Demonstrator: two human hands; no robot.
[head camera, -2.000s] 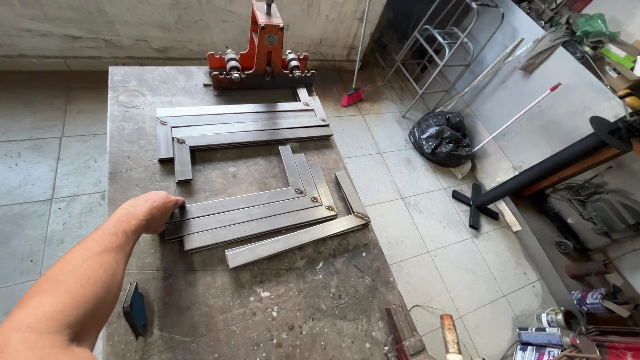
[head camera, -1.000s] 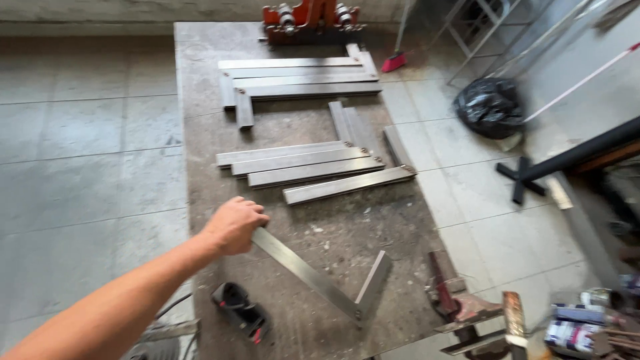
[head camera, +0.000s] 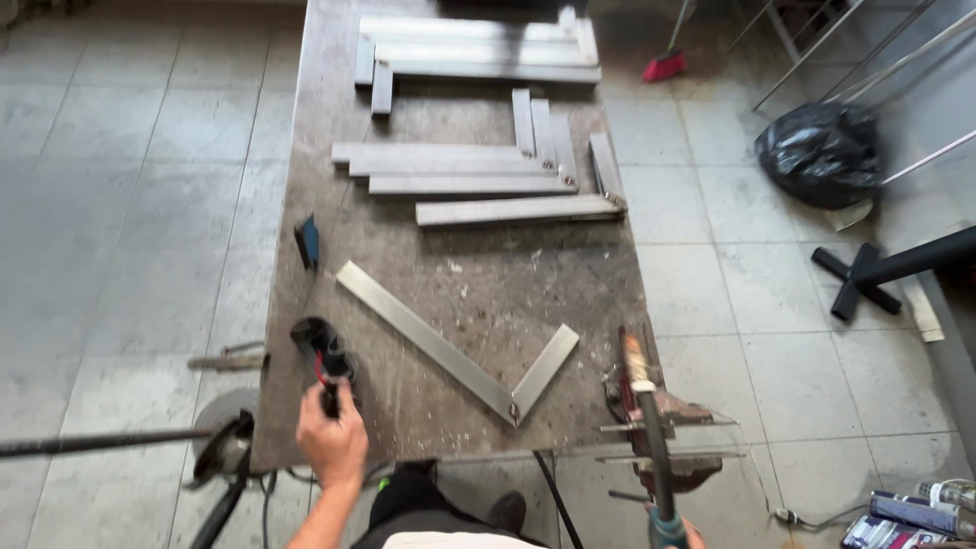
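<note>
My left hand is at the table's near left, its fingers pinching a blurred black goggle-like item with a red part. Only a bit of my right hand shows at the bottom edge, beside the teal part of a long dark-shafted tool; its grip is hidden. An L-shaped piece of metal tube, with a weld mark at its corner, lies flat between the hands. Beyond it lie a separate L-shaped piece, several nested ones and another nested group.
A dark blue item lies near the worktable's left edge. A bench vise is at the near right corner. An angle grinder hangs at the near left. A black bag and a red broom are on the floor.
One second ago my left hand held an L-shaped metal piece; that piece now lies on the table, let go. The hand has moved to the black item. The view has shifted toward the near edge.
</note>
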